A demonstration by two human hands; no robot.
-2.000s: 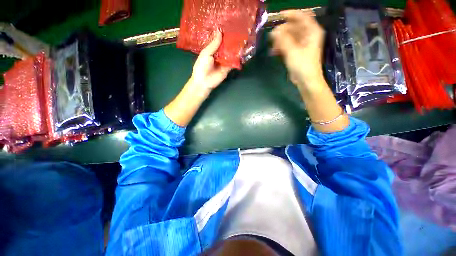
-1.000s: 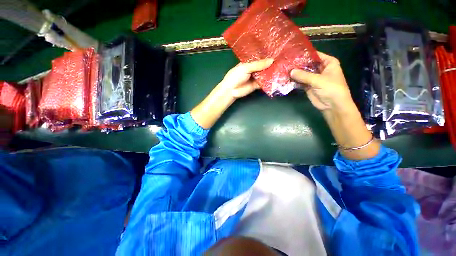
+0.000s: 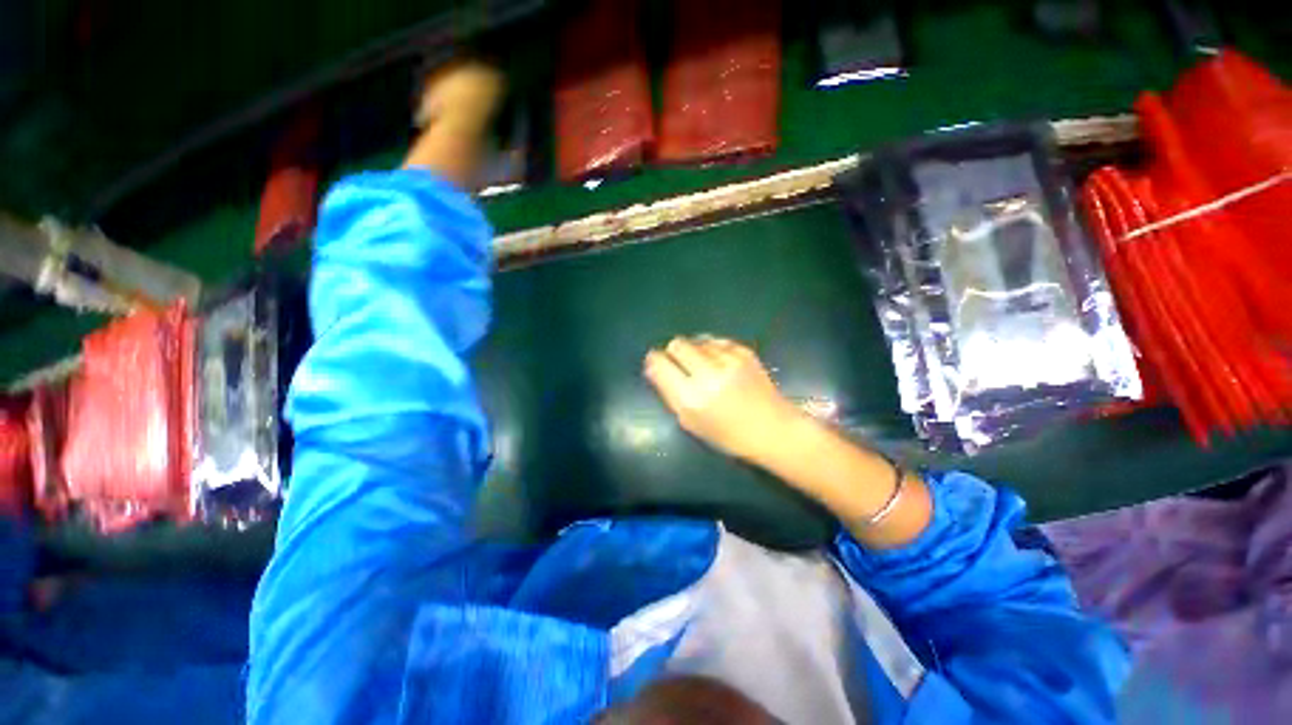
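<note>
My left hand (image 3: pixel 461 102) is blurred and reaches over the green conveyor at the upper left. It is beside a dark pouch (image 3: pixel 506 159) partly hidden by the arm; I cannot tell whether it grips it. My right hand (image 3: pixel 720 397) is low over the worktop, fingers loosely curled together, with nothing visible in it. Two red bubble bags (image 3: pixel 605 92) (image 3: pixel 720 85) lie side by side on the conveyor. A stack of printed pouches (image 3: pixel 999 283) lies right of my right hand.
A banded bundle of red bags (image 3: pixel 1204 255) is at the far right. Another red bag (image 3: pixel 288 184) and a dark pouch (image 3: pixel 860 43) are on the conveyor. A guide rail (image 3: pixel 680 213) edges the worktop. Red bags (image 3: pixel 128 411) and printed pouches (image 3: pixel 238 397) are piled left. Lilac clothing (image 3: pixel 1183 567) shows right.
The red bag is out of both hands. My left hand has moved up and left over the conveyor; my right hand has come down toward the worktop. Two red bags now show side by side on the conveyor.
</note>
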